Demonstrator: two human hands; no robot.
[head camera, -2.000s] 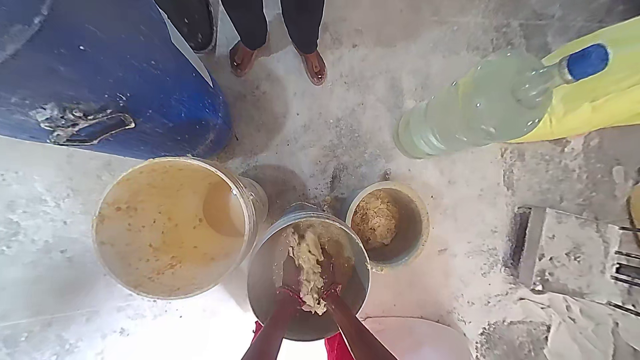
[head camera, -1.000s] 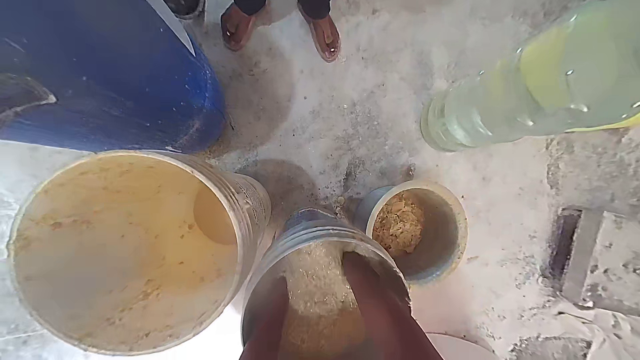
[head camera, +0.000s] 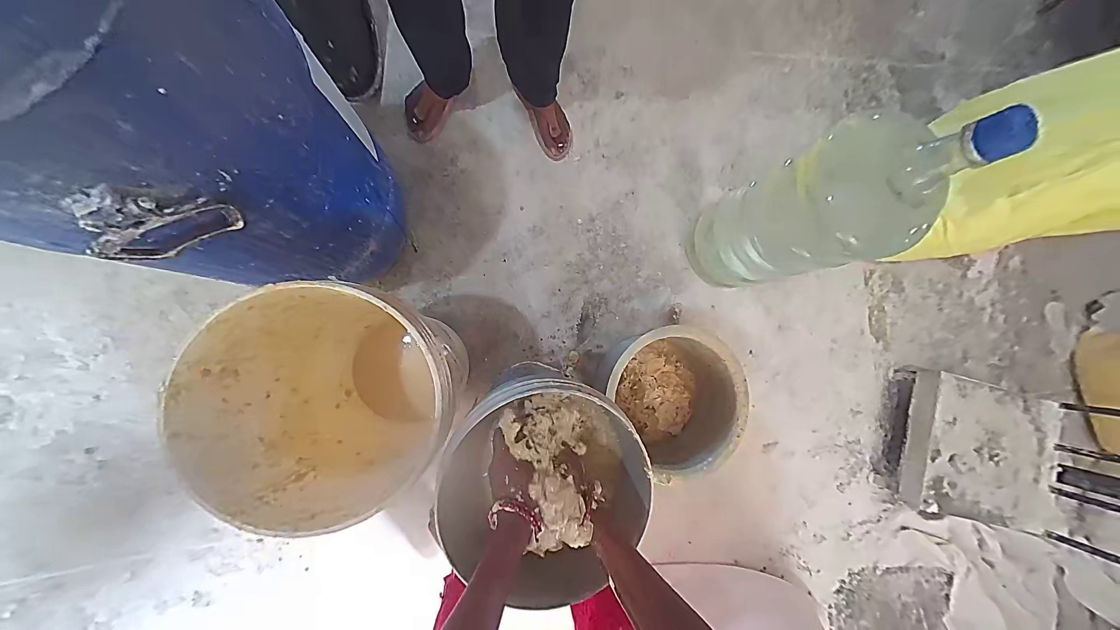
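Both arms reach down into a grey bucket (head camera: 542, 588) at the bottom centre. My left hand (head camera: 512, 481) and my right hand (head camera: 582, 486) cup a wet, pale, lumpy mass (head camera: 556, 499) between them, lifted inside the bucket; its fibres or pulp cannot be told apart. The fingers are partly hidden by the mass. Close by on the right, a smaller grey bucket (head camera: 722, 411) holds a brownish crumbly material (head camera: 656, 394). On the left, a large pale bucket (head camera: 262, 420) with a stained inner wall has cloudy liquid (head camera: 394, 376) at its bottom.
A blue plastic drum (head camera: 219, 114) stands at upper left. A person's sandalled feet (head camera: 547, 127) are at the top. To the right are a large clear bottle (head camera: 814, 206) with a blue cap, a yellow sack (head camera: 1050, 184), a dusty block-like object (head camera: 989, 446) with metal rods and a white cloth (head camera: 989, 560).
The lumpy mass, low in the bucket and blurred one second ago, is now raised between my hands. The view dipped closer and has drawn back.
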